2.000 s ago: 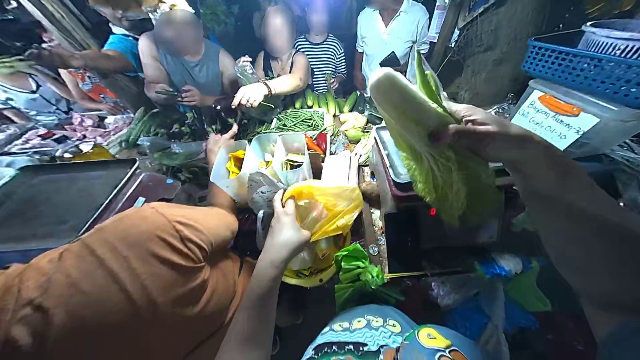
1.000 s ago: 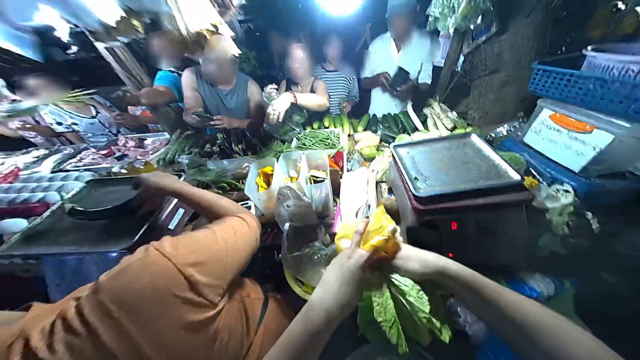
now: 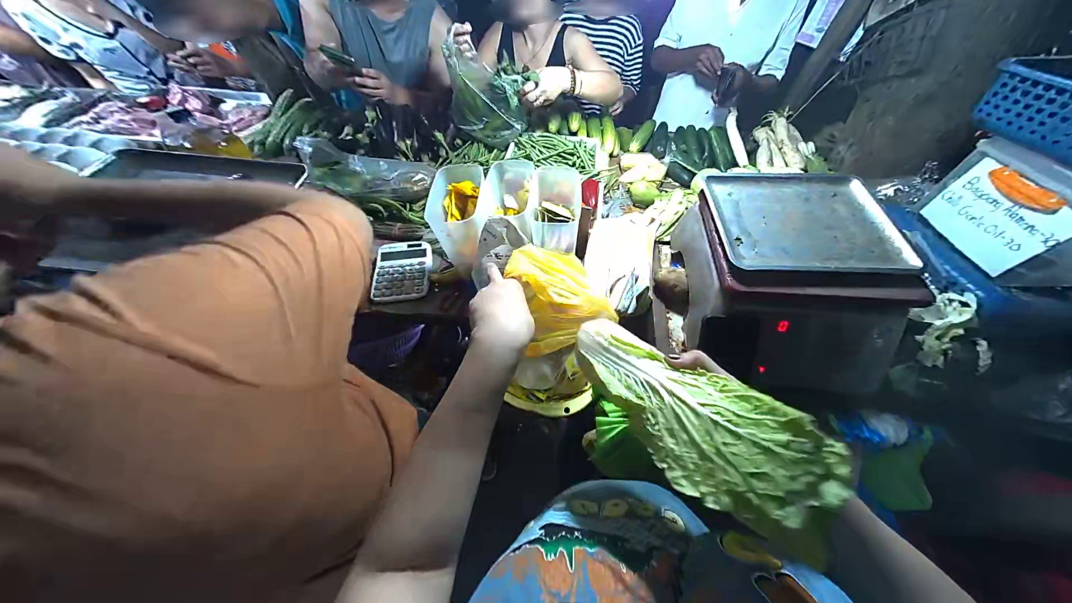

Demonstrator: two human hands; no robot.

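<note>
My left hand [image 3: 501, 316] grips the edge of a yellow plastic bag [image 3: 557, 293] in front of three translucent plastic containers [image 3: 536, 205]. Beside it, my right hand [image 3: 699, 362] holds a head of napa cabbage [image 3: 712, 419], its pale base close to the bag and its leaves toward the lower right. Most of that hand is hidden behind the leaves. A clear plastic bag [image 3: 500, 243] lies just beyond my left fingers. Below the yellow bag is a yellow rim [image 3: 548, 404], with green plastic [image 3: 618, 440] to its right.
A digital scale [image 3: 804, 310] with a metal tray [image 3: 808, 222] stands at right. A calculator [image 3: 401, 271] lies left of the containers. A person in an orange shirt [image 3: 193, 377] fills the left side. Vegetables, including green beans [image 3: 557, 152], line the far side, with several people behind.
The cabbage, mostly behind my hands and the yellow bag one second ago, now lies across the lower right in my right hand. My hands have moved apart. The view has tilted down.
</note>
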